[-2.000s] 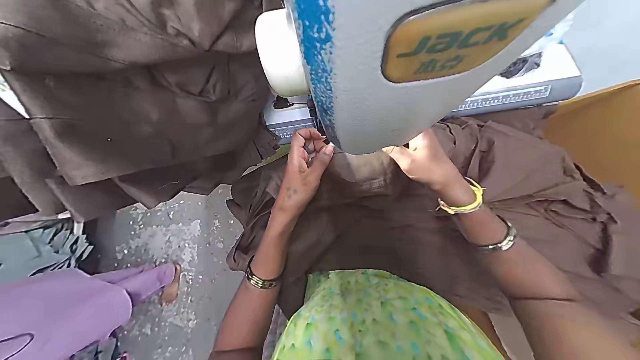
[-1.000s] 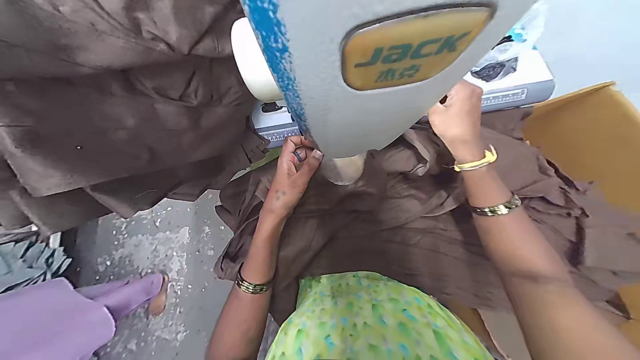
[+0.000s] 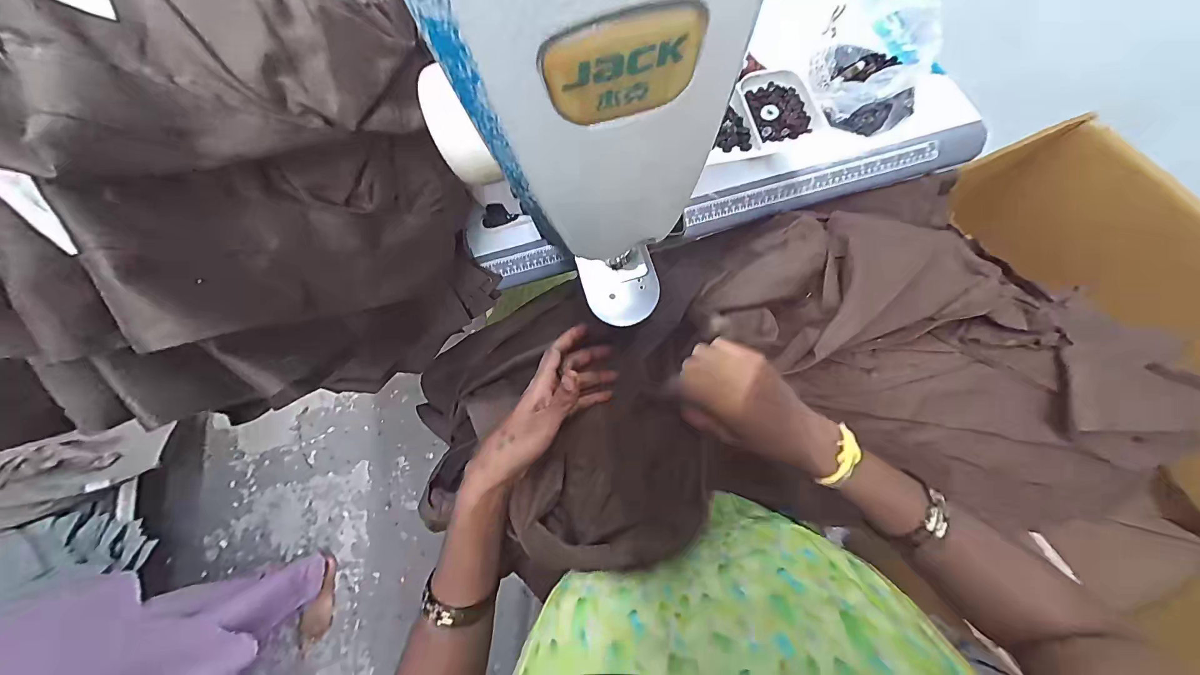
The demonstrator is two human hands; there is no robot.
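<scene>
Brown fabric (image 3: 628, 450) lies over my lap and below the white plate (image 3: 621, 291) at the front of a Jack sewing machine (image 3: 609, 169). My left hand (image 3: 553, 394) rests on the cloth just below that plate, its fingers apart and nothing gripped. To the right of it, my right hand (image 3: 736, 389) has its fingers curled on the same brown fabric, a fold of it apparently pinched; motion blur hides the fingertips. The needle area is partly covered by the machine head.
Stacked brown fabric (image 3: 234, 234) hangs at the left. White trays of dark buttons (image 3: 778, 111) and a plastic bag (image 3: 867, 84) stand on the machine bed (image 3: 816, 183), which carries a ruler strip. A cardboard box (image 3: 1078, 216) is at the right. A person's foot (image 3: 317, 600) shows lower left.
Both hands have come down from the machine head toward my lap, and my left hand's pinched fingers have spread. The white plate now shows in full. The view has shifted.
</scene>
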